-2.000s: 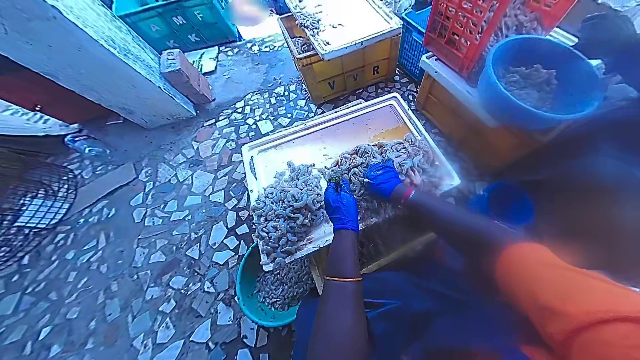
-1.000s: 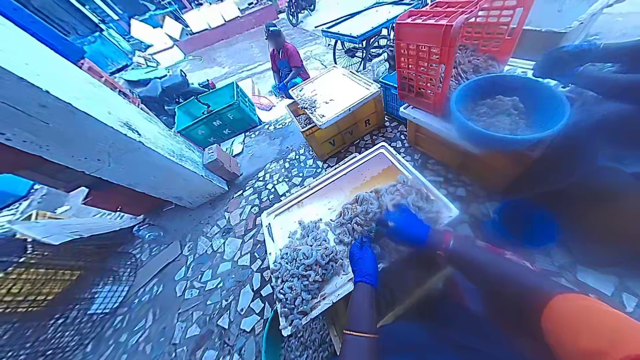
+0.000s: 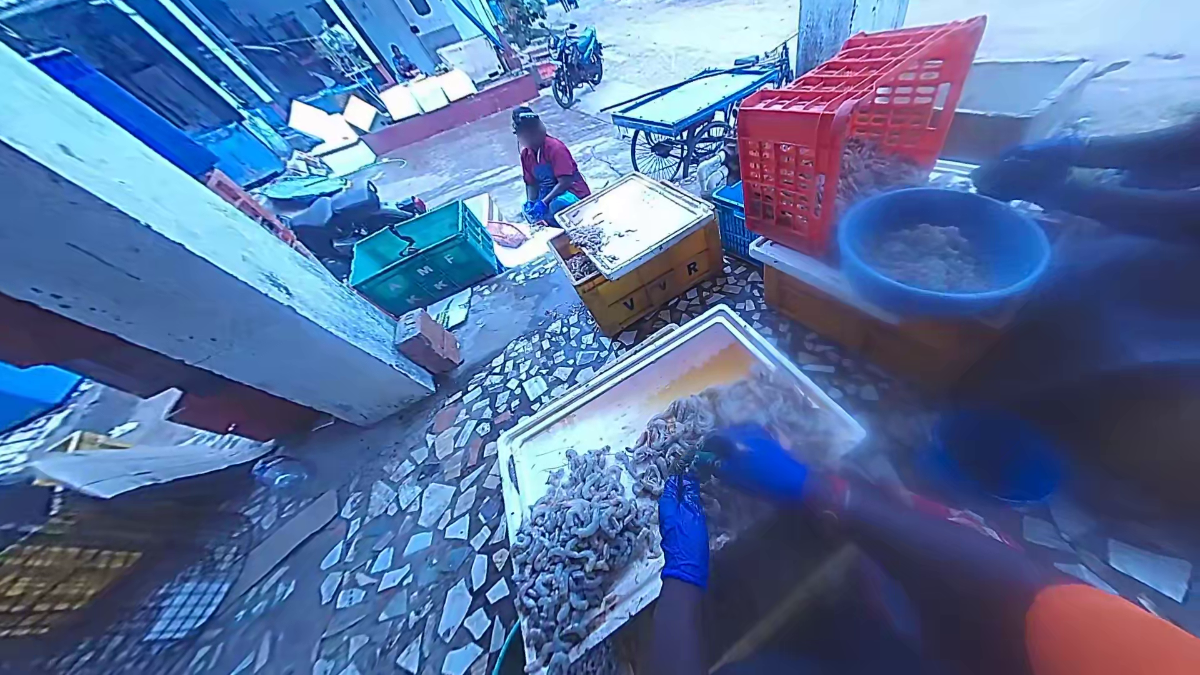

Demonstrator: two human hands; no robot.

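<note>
A white tray [image 3: 600,394] holds two heaps of shrimp. The grey shrimp pile [image 3: 581,539] lies at its near left part, the other shrimp heap [image 3: 675,431] along its right side. My left hand [image 3: 684,530], in a blue glove, is at the near edge between the heaps, fingertips together at the shrimp. Close to its right, my right hand [image 3: 759,459], also blue-gloved and blurred, reaches over the second heap; its fingertips meet a small dark thing near the left fingers. Whether either hand grips a shrimp is not clear.
Beyond the tray stand a yellow crate [image 3: 656,286] with a white lid and a green crate [image 3: 427,258]. A person [image 3: 548,169] crouches behind them. At right are a red crate [image 3: 797,169] and a blue basin [image 3: 942,258] of shrimp, beside a blurred co-worker's arm. A pillar [image 3: 216,234] slants at left.
The view has tilted up and now takes in the street. My hands stay close together over the tray, with the right hand a little farther from the left a second ago.
</note>
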